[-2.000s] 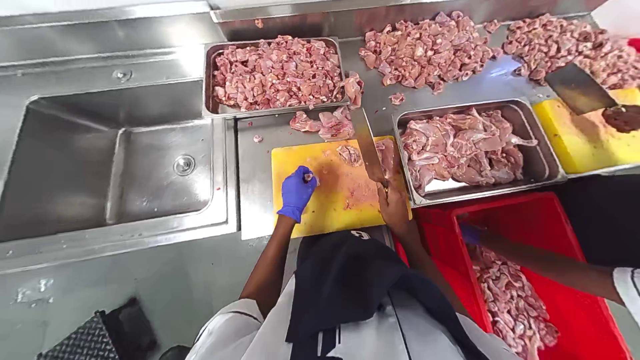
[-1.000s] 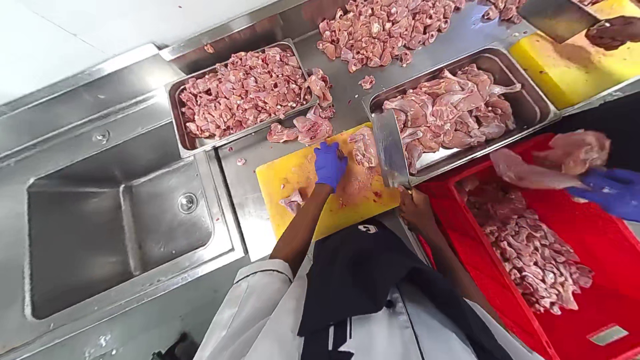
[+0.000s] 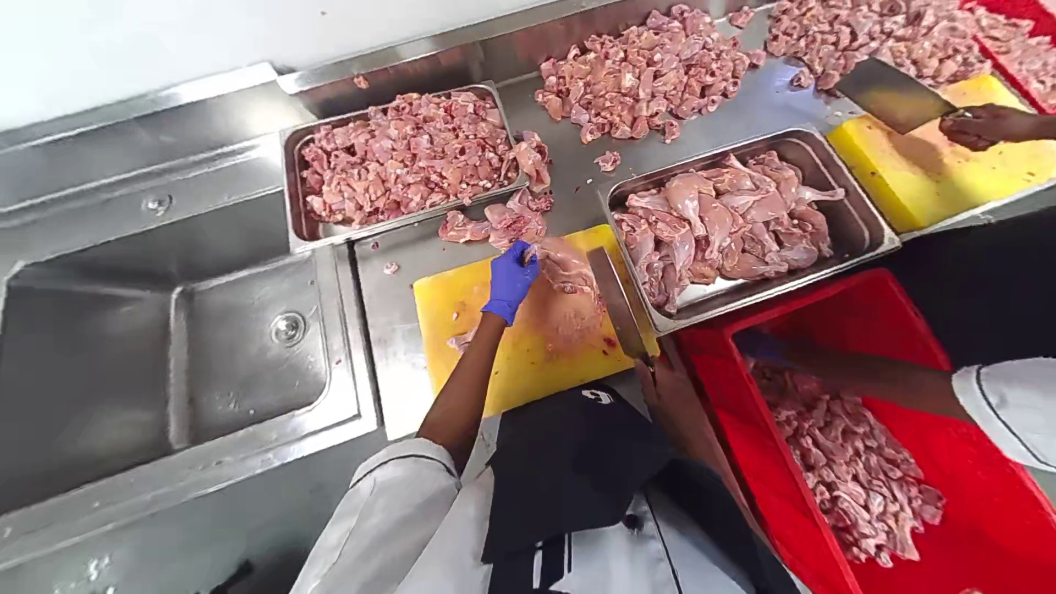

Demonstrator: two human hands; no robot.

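Observation:
My left hand (image 3: 511,283), in a blue glove, grips the end of a raw chicken piece (image 3: 568,266) on the yellow cutting board (image 3: 528,371). A cleaver (image 3: 617,304) is in my bare right hand (image 3: 660,384) at the board's right edge, its blade pointing away from me beside the chicken. A small chicken scrap (image 3: 462,340) lies near my left forearm. Beyond the board, more raw pieces (image 3: 499,221) rest on the steel counter, next to a steel pan of cut chicken (image 3: 408,157). To the right stands a steel pan of larger chicken leg pieces (image 3: 726,219).
A steel sink (image 3: 247,346) is at the left. Piles of cut chicken (image 3: 648,74) lie at the back. A co-worker's hand (image 3: 982,125) holds another cleaver (image 3: 895,95) over a second yellow board (image 3: 899,186); the other reaches into a red crate (image 3: 973,495) of chicken.
The co-worker's gloved hand, holding a chicken piece above the red crate a second ago, is now down inside it. My left hand has moved to the chicken's far end. The view has shifted.

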